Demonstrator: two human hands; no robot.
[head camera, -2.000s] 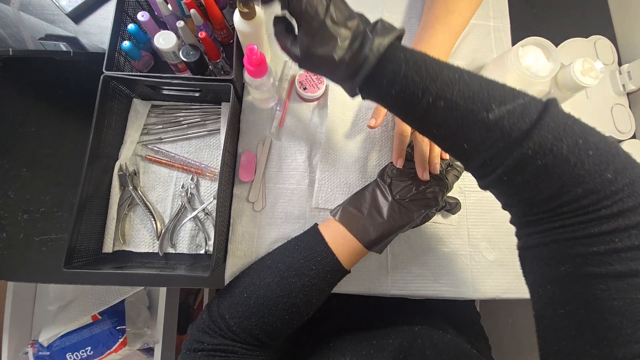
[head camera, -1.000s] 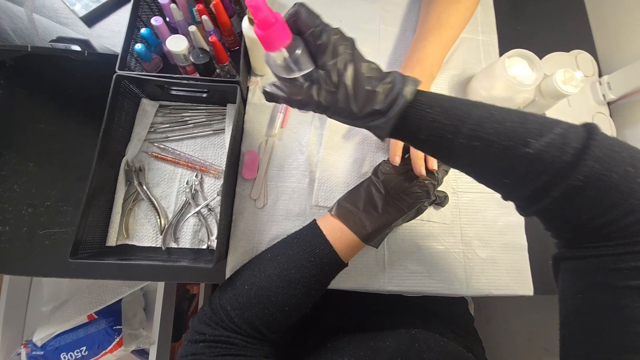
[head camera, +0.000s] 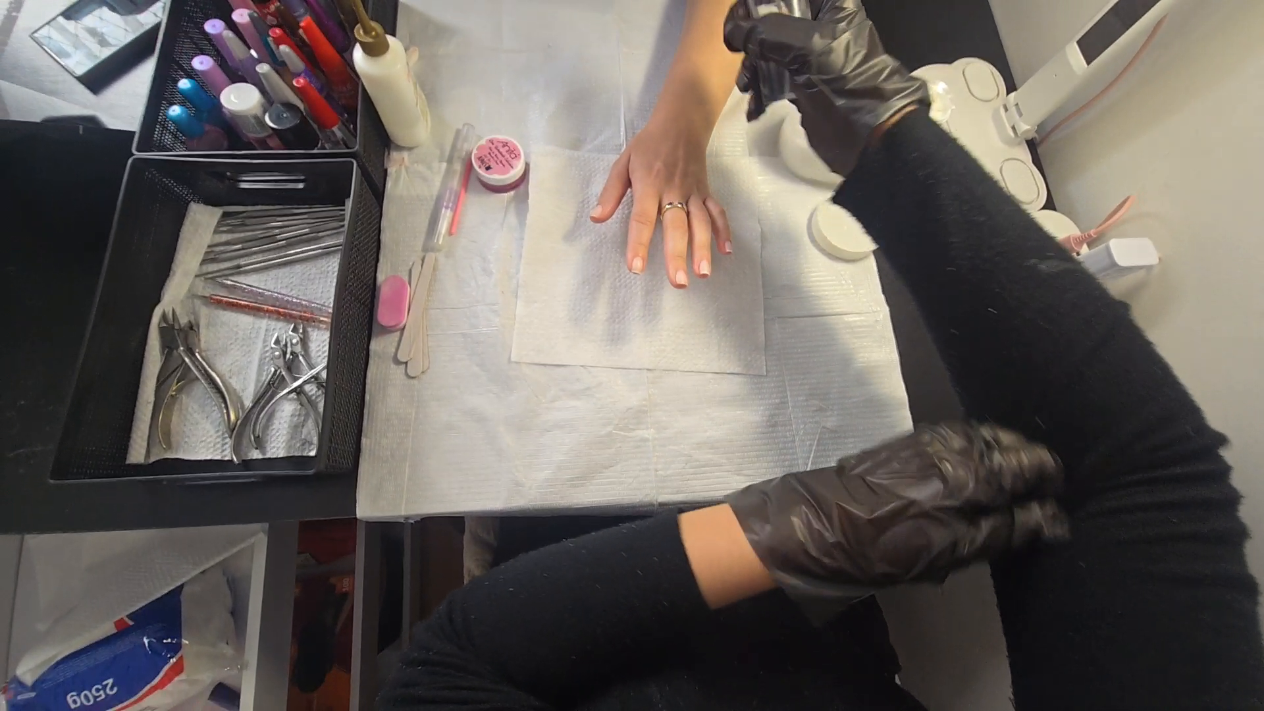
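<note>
My right hand (head camera: 825, 74), in a black glove, is at the top edge, closed around a clear bottle (head camera: 778, 8) that is mostly cut off. Another person's bare hand (head camera: 673, 202), with a ring on one finger, lies palm down, fingers spread, on a white paper towel (head camera: 642, 336). My left hand (head camera: 904, 509), also gloved in black, is blurred beside my right sleeve, beyond the table's near right edge; its fingers are unclear. Left of the towel lie a pink-labelled jar (head camera: 499, 163), a pink oval block (head camera: 393, 302) and thin wooden sticks (head camera: 419, 316).
A black basket (head camera: 341, 395) holds nippers (head camera: 193, 380) and metal tools; another basket (head camera: 252, 153) holds several polish bottles. A white squeeze bottle (head camera: 392, 94) stands beside them. White containers, a round lid (head camera: 842, 230) and a lamp arm (head camera: 1076, 69) are at right. An open drawer (head camera: 252, 612) is lower left.
My left hand has let go of the other person's fingers and moved right. My right hand took up the pink-topped clear bottle from the table, then moved right. The other hand now lies flat.
</note>
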